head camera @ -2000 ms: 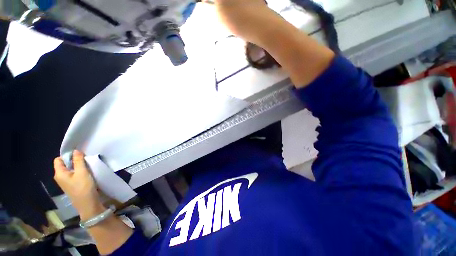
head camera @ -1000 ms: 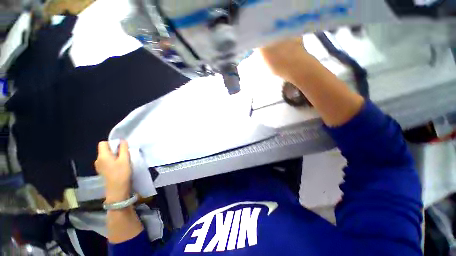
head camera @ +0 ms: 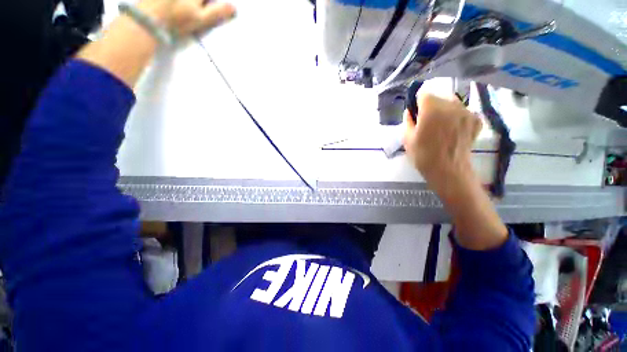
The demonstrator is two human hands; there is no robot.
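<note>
Pale fabric [head camera: 179, 117] lies on the white machine table, hard to tell from it. A thin dark edge or strip [head camera: 258, 127] runs slanting down to the ruler edge. My left hand [head camera: 196, 17], with a bracelet at the wrist, is at the top left over the pale area, blurred, fingers spread. My right hand [head camera: 440, 130] is curled beside the sewing machine's [head camera: 405, 41] lower head. A small dark thing [head camera: 413, 100] shows at its fingers and a small grey piece [head camera: 393, 147] just left of it; what it grips cannot be told.
The grey ruler-marked table edge [head camera: 275, 199] runs across the front. A dark fuzzy strip [head camera: 505, 148] hangs over it right of my right hand. Black material [head camera: 34, 89] is at the far left. Red and white baskets [head camera: 574, 289] stand below at the right.
The view has shifted left and levelled. My left hand has left the pale piece's lower left corner and is now at the top left. My right hand has come down nearer the front, beside the machine head.
</note>
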